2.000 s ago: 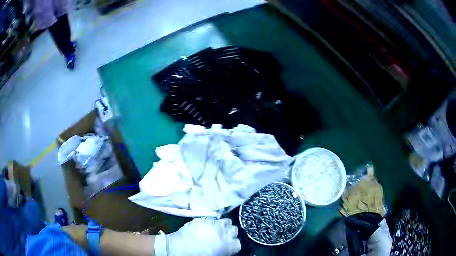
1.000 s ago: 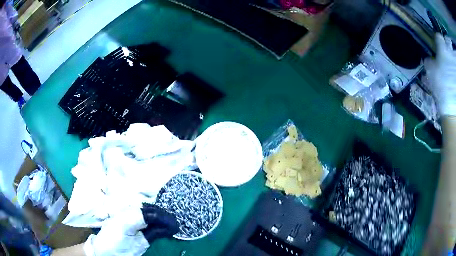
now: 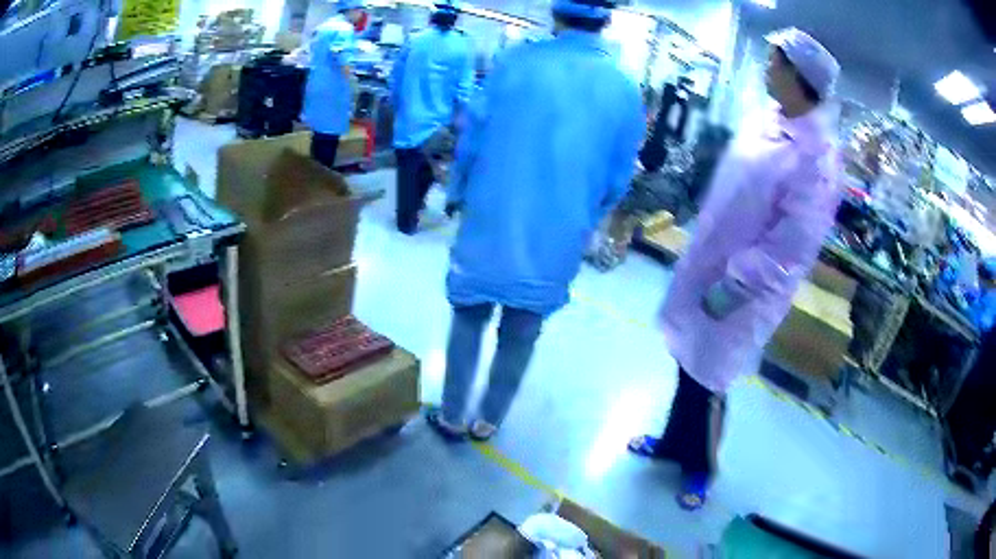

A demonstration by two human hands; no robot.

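Neither of my hands is in the picture. Nearest in front of me, a corner of the green bench (image 3: 754, 542) shows at the bottom edge, with a dark strip on it. Left of it, an open cardboard box (image 3: 614, 533) holds a crumpled white thing (image 3: 555, 535), cut off by the edge. The black panels, the fastener bowl and the fixture are out of view.
A person in a pink coat (image 3: 759, 229) and a person in a blue coat (image 3: 546, 164) stand on the floor. Two more blue-coated people are behind. Cardboard boxes (image 3: 344, 409) with reddish trays and a green-topped bench (image 3: 158, 235) stand left.
The view has swung up and left from the bench to the factory floor. Both hands, the white cloth, bowls, yellow pads and black panels have left the picture.
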